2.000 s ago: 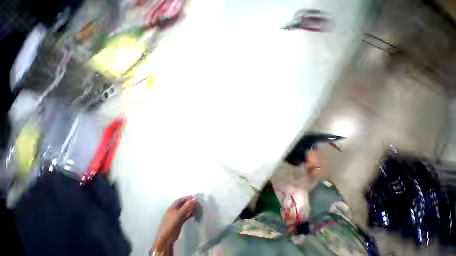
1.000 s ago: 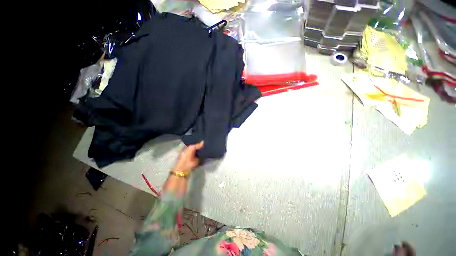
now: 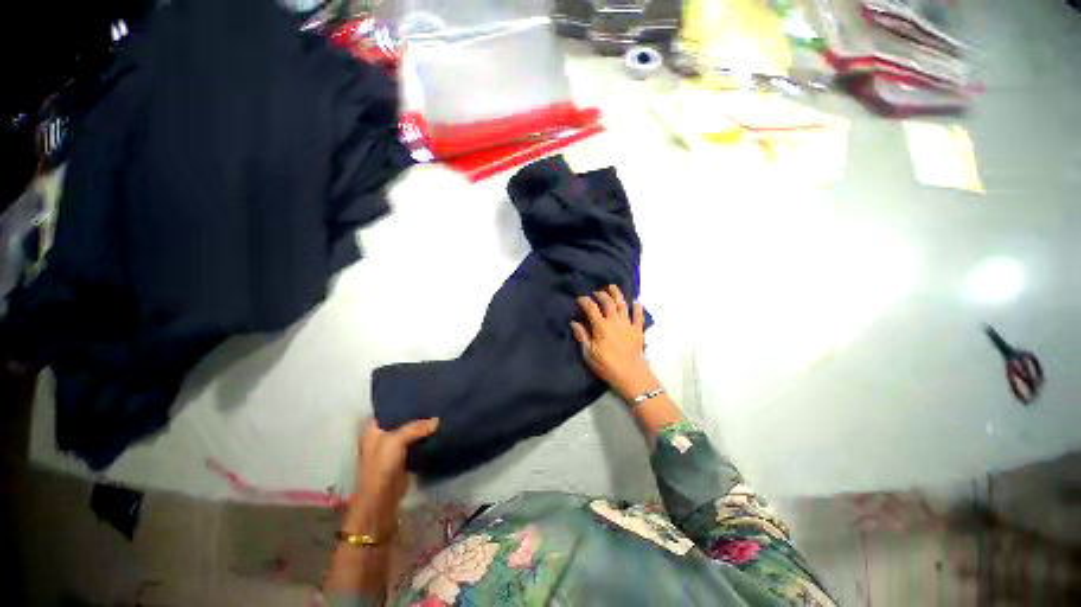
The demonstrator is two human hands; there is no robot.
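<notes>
Dark trousers point(image 3: 504, 326) lie bent across the pale table in front of me, with their far end bunched. My left hand point(image 3: 395, 457) grips their near left end at the table's front, with the thumb on top of the cloth and the other fingers mostly hidden. My right hand point(image 3: 612, 339) lies on the right side of the cloth, palm down with its fingers spread. A large pile of unfolded dark trousers point(image 3: 213, 190) lies at the table's left.
Clear polybags point(image 3: 480, 65) with red edges lie beyond the trousers. A tape roll point(image 3: 641, 62), paper slips point(image 3: 771, 125) and red-edged bags point(image 3: 907, 89) lie along the far side. Scissors point(image 3: 1016, 365) lie at right. The table's front edge point(image 3: 285, 492) runs close to me.
The trousers now lie at the table's middle, apart from the pile. My left hand holds their end, and my right hand has come onto the cloth. The view has shifted right.
</notes>
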